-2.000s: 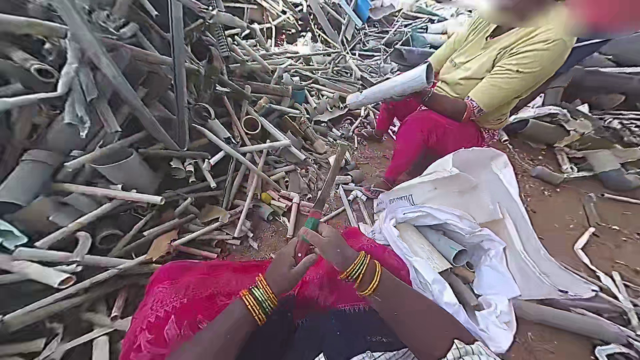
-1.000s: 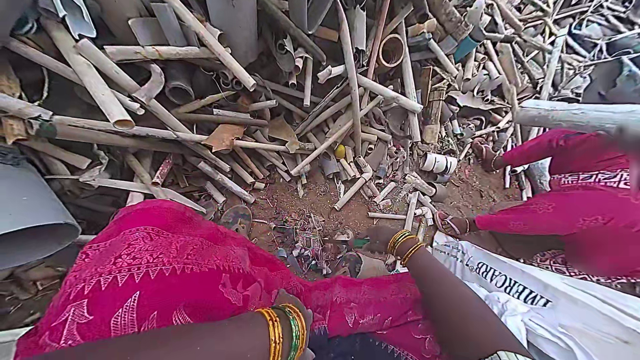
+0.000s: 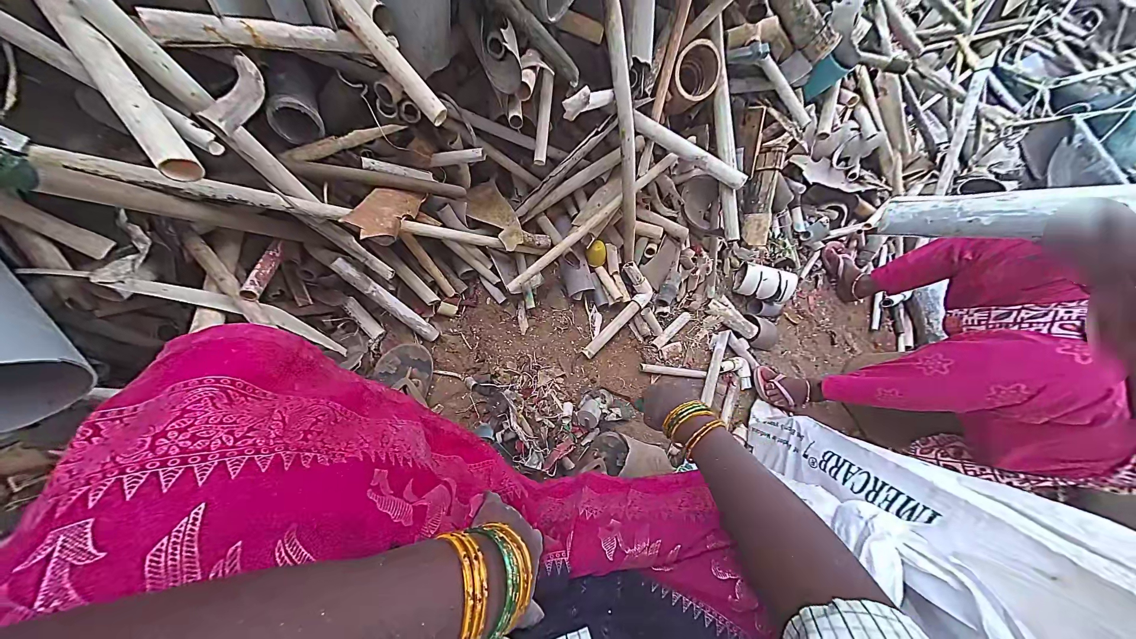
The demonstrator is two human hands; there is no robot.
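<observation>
My left hand [image 3: 515, 532] rests low on the pink patterned cloth over my lap, its fingers mostly hidden behind the wrist and bangles. Reaching forward past my knee, my right hand [image 3: 667, 404] is low over the ground, close to short pale pipe pieces [image 3: 714, 368]. A small green bit shows at its left side; whether the hand holds anything is not clear. Left of that hand lies a heap of small scraps [image 3: 568, 417], and a brownish curved piece [image 3: 641, 457] sits just below.
A large pile of plastic pipes [image 3: 399, 67] spreads ahead. A wide grey pipe [image 3: 35, 355] is at far left. To the right, a person in pink [image 3: 1003, 390] sits beside a long pale pipe [image 3: 994, 213]. A white printed sack [image 3: 976, 532] lies at lower right.
Two seconds ago my hands were together at a knife with a green and red handle. They have since parted, the right reaching toward the ground. The view has tilted down.
</observation>
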